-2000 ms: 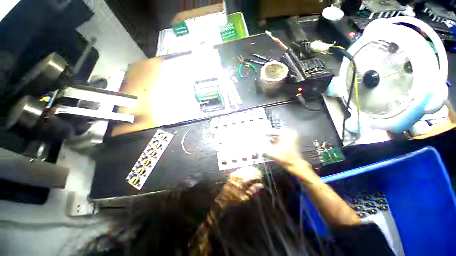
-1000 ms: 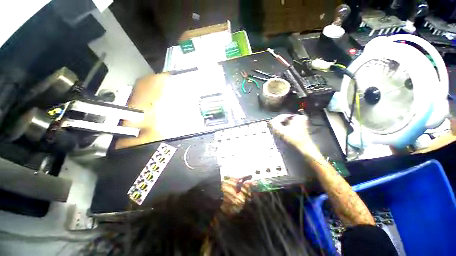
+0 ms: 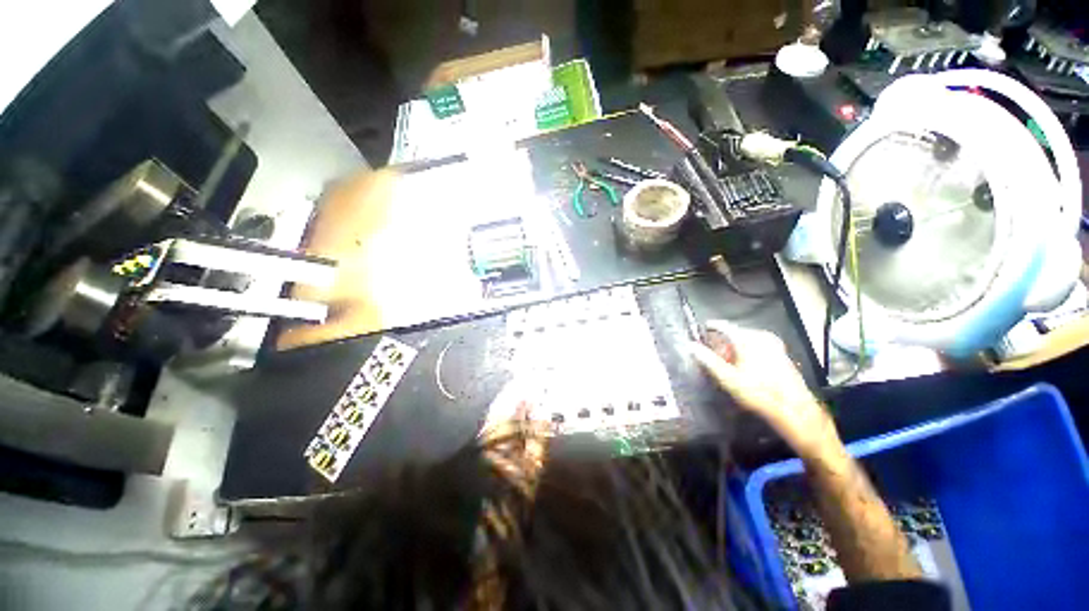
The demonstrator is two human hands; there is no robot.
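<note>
A white PCB panel [image 3: 591,364] with rows of small dark components lies on the black mat, its middle washed out by glare. My left hand [image 3: 516,420] is at the panel's lower left corner, partly hidden by hair; its grip is unclear. My right hand [image 3: 750,364] is just right of the panel and holds a thin dark pen-like tool [image 3: 693,320] with a reddish part at the fingers, its tip pointing up and away. A narrow panel strip with yellow parts [image 3: 361,408] lies to the left.
Machine rails [image 3: 239,301] reach in from the left. Behind are a green-framed piece [image 3: 502,253] on white paper, green-handled cutters [image 3: 594,191], a beige roll [image 3: 654,213] and a black box [image 3: 746,227]. A fan [image 3: 943,227] stands right, above a blue bin [image 3: 1003,501] holding panels. Hair hides the front edge.
My right hand has moved from the panel's upper right corner down and right, and a thin tool now shows in it. My left hand has shifted left and up along the panel's near edge.
</note>
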